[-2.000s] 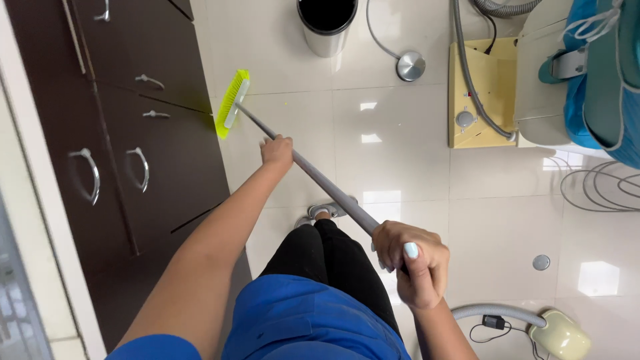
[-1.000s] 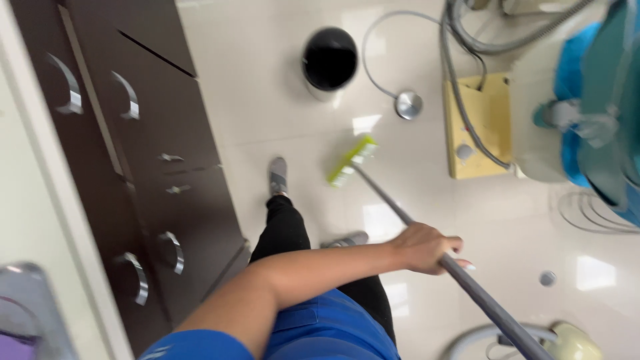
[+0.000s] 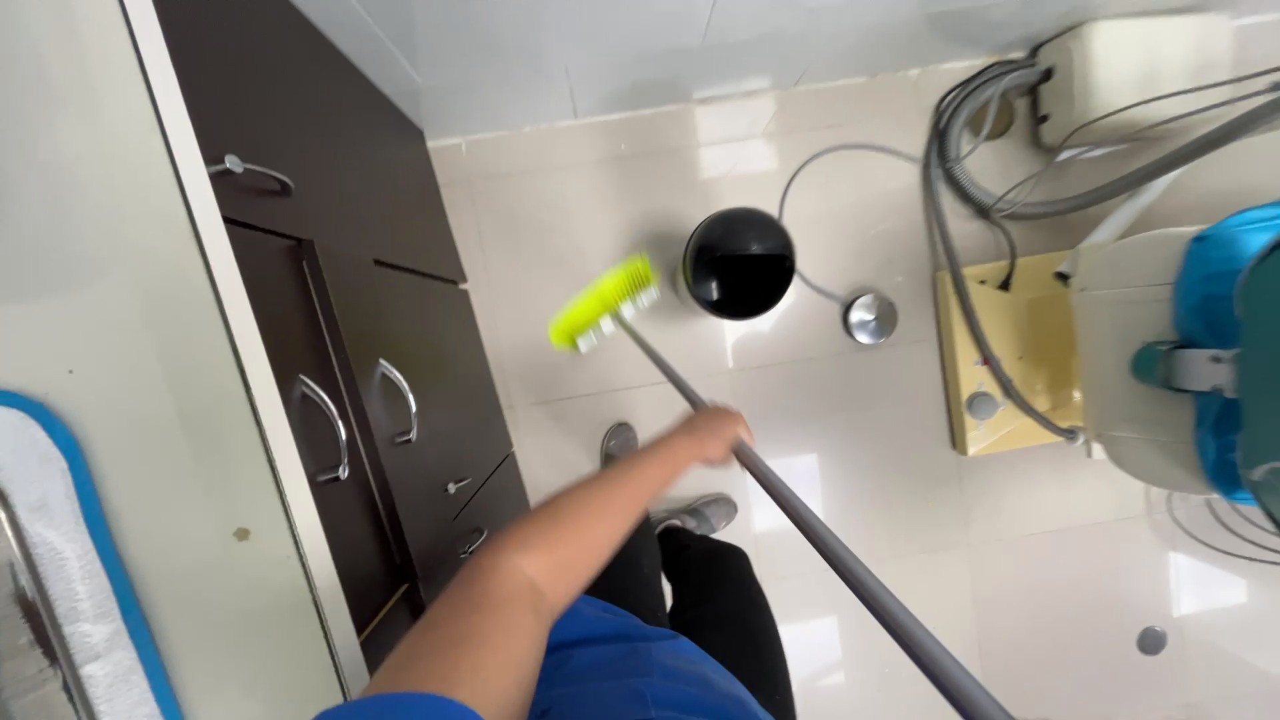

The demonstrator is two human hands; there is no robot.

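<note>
My left hand (image 3: 718,435) is wrapped round the grey handle of a push broom (image 3: 850,570), partway along it. The broom's yellow-green head (image 3: 605,300) rests over the tiled floor, just left of a round black waste bin (image 3: 740,264), apart from it. From the head the handle slants down to the bottom edge of the view, where its upper end goes out of sight. My right hand is outside the view.
Dark brown cabinets (image 3: 400,310) with metal handles stand at the left under a pale counter (image 3: 220,400). A round metal foot pedal (image 3: 870,318) on a cord lies right of the bin. Further right are hoses (image 3: 950,180), a yellow base unit (image 3: 1000,360) and a chair with blue covering (image 3: 1220,350). A wall runs behind.
The broom head has moved from right of my feet to beyond them, beside the bin. My right hand, seen two seconds ago on the handle, is out of view. The view has shifted toward the wall.
</note>
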